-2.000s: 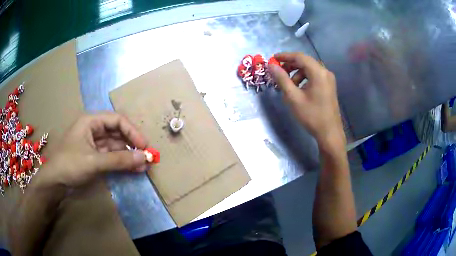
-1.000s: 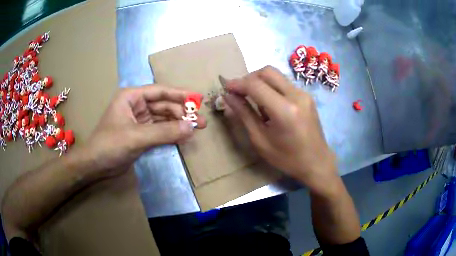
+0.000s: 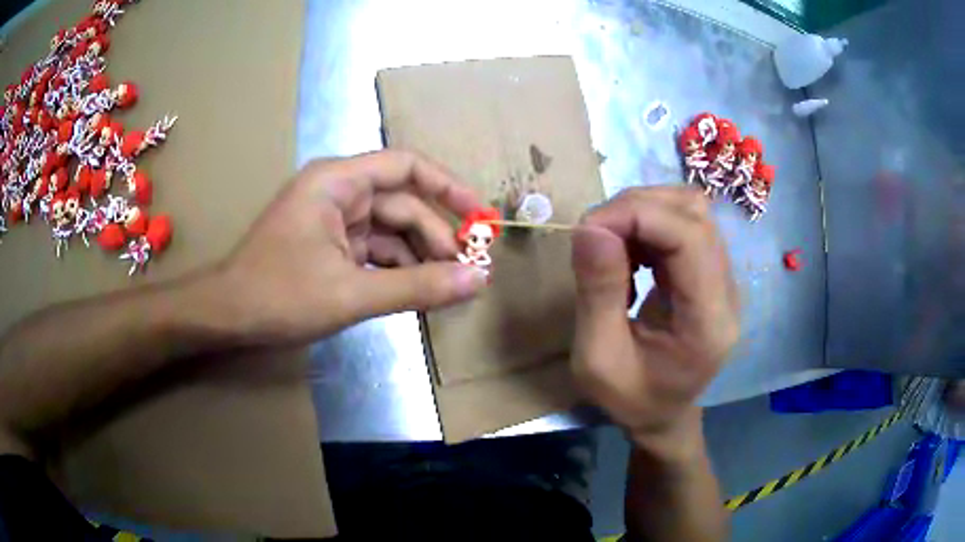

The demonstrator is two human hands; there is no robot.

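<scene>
My left hand (image 3: 370, 238) holds a doll figure (image 3: 479, 246) with red hair, pale face and whitish body between thumb and fingers, upright and facing me. My right hand (image 3: 661, 302) pinches a thin yellowish glue stick (image 3: 542, 224). The stick's far end touches or nearly touches the right side of the doll's red hair. The small whitish glue cup (image 3: 533, 208) stands on the small cardboard pad (image 3: 476, 116) just behind the stick, among dark stains.
A heap of dolls (image 3: 79, 148) lies on the large cardboard (image 3: 228, 127) at left. A small cluster of dolls (image 3: 727, 159) and a loose red hair piece (image 3: 793, 259) lie on the metal bench at right. A white bottle (image 3: 804, 60) and small white cap (image 3: 811, 107) are at the far right corner.
My right hand has come from the doll cluster to the glue cup and back to the doll, now with the stick. My left hand has raised and turned the doll upright. The view has shifted.
</scene>
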